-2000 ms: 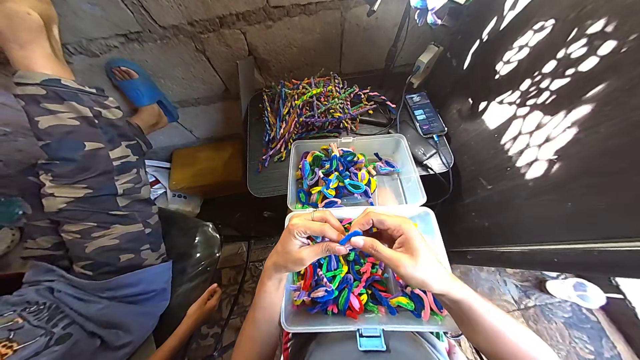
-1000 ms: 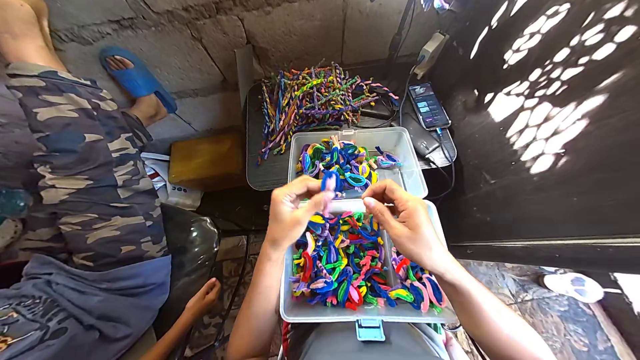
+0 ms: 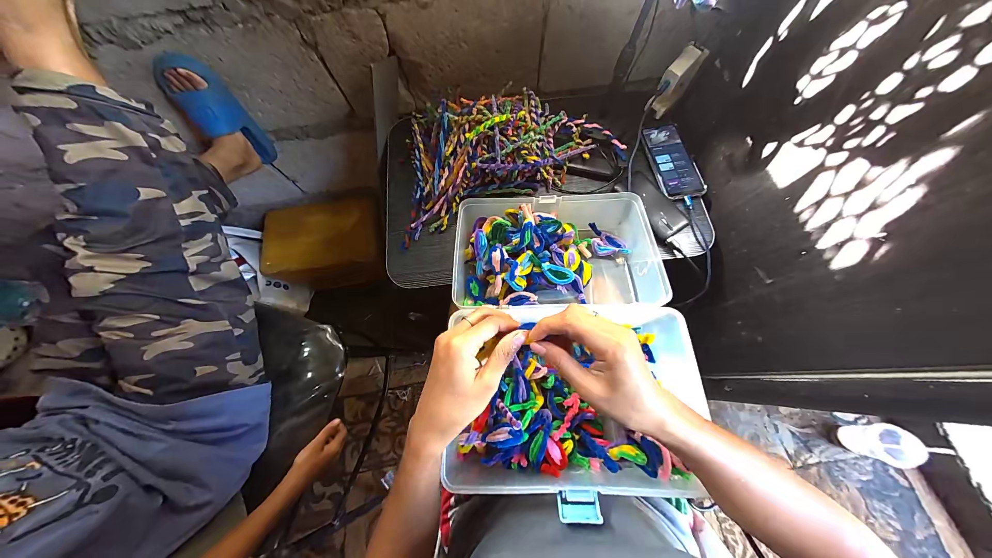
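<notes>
My left hand [image 3: 468,370] and my right hand [image 3: 601,364] meet over the near half of a clear plastic box [image 3: 688,387]. Their fingertips pinch a small fuzzy piece that looks blue and yellow; the fingers hide most of it. Below them lie many short twisted lengths of colourful fuzzy cord [image 3: 554,434], like pipe cleaners, in red, green, blue, pink and yellow. The far half of the box, its lid [image 3: 651,271], holds looped pieces of the same material [image 3: 535,252], mostly blue.
Long twisted fuzzy strands [image 3: 496,147] are heaped on a dark small table [image 3: 418,260], with a phone [image 3: 673,163] and its cable at the right. A person in camouflage shorts [image 3: 147,248] sits at the left, near a brown box [image 3: 322,242]. A dark panel [image 3: 837,310] stands at the right.
One second ago my hands held a pale strip stretched between them, with a blue loop at the left hand. Now the fingertips are close together on a small piece, and the strip is out of sight.
</notes>
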